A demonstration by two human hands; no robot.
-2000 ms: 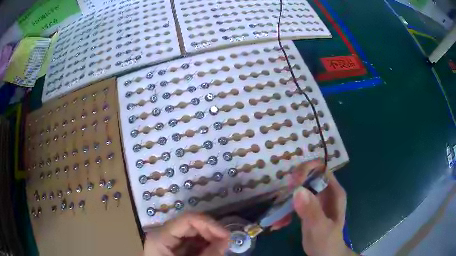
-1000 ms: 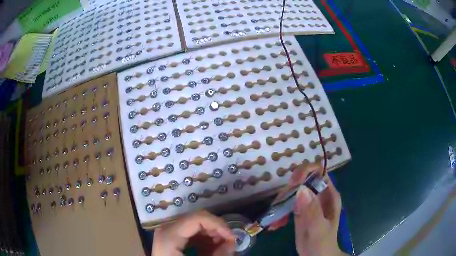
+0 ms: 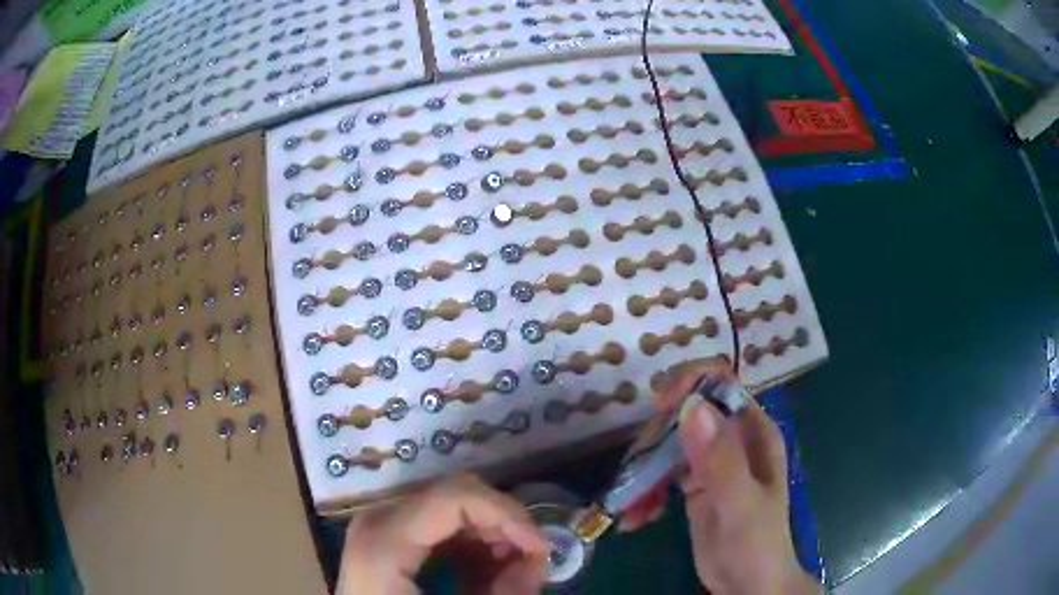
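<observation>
My right hand (image 3: 732,477) grips a grey-white corded hand tool (image 3: 653,465) near its rear end. The tool's brass-gold tip (image 3: 595,523) points down left and meets the edge of a round fixture (image 3: 564,551) with a white centre. My left hand (image 3: 447,540) is at the fixture's left side, fingertips at its rim; whether it pinches a small part there cannot be told. A thin dark red and black cord (image 3: 704,221) runs from the tool up across the white component tray (image 3: 557,447), whose left cut-outs hold small silver-grey discs.
A brown tray (image 3: 174,523) with rows of small leaded parts lies left. Two other white trays (image 3: 261,70) lie behind the main tray. A red label (image 3: 811,117) and blue tape are on the green mat (image 3: 929,314) to the right. Yellow papers (image 3: 58,99) lie at the upper left.
The trays and red label sit slightly higher in the view. My hands and the tool stay close to the fixture, with only small shifts.
</observation>
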